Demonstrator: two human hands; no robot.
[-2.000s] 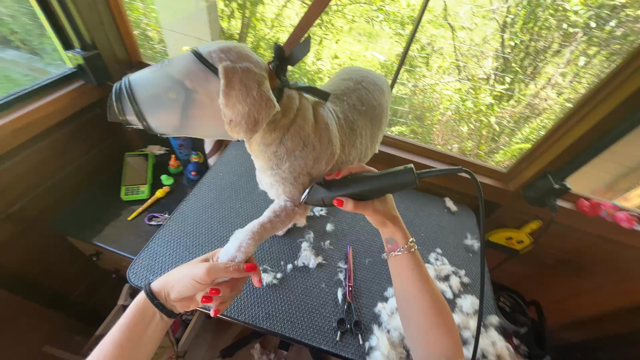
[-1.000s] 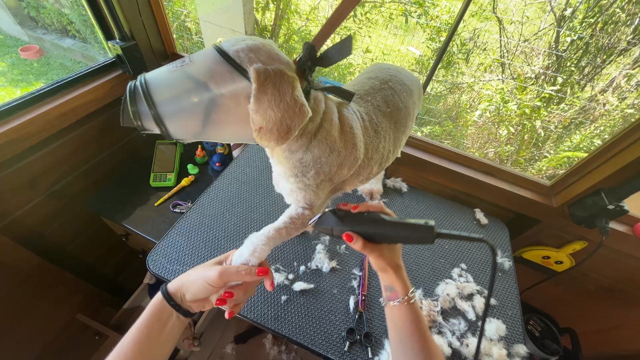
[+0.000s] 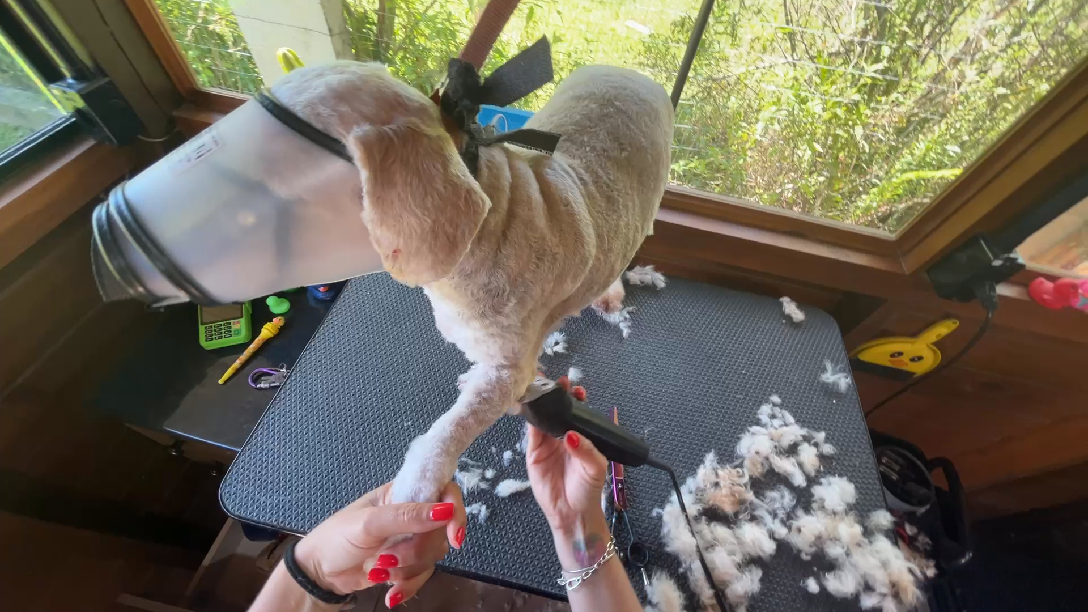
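Observation:
A light-coated dog point(image 3: 544, 212) stands on a black textured grooming table point(image 3: 340, 408), its snout inside a translucent plastic muzzle cone point(image 3: 246, 204) with black straps. My left hand point(image 3: 382, 535) is closed around the paw of its raised, outstretched front leg point(image 3: 459, 425). In my right hand point(image 3: 565, 476) is a black corded electric clipper point(image 3: 591, 425), its blade end against the inner upper part of that leg. Behind my right wrist lie grooming scissors point(image 3: 618, 467), partly hidden. A black bow-like strap point(image 3: 501, 93) is at the dog's neck.
Clipped fur point(image 3: 765, 510) is heaped at the table's right front, with loose tufts elsewhere. The clipper cord point(image 3: 693, 527) runs over it. At left, a dark side surface holds a green card terminal point(image 3: 224, 325), a yellow pen point(image 3: 252, 349) and a carabiner point(image 3: 269, 377). Windows stand behind.
The clipper has moved from across the upper leg to below it, and now slants down to the right. My left hand keeps its hold on the paw. The view has come closer.

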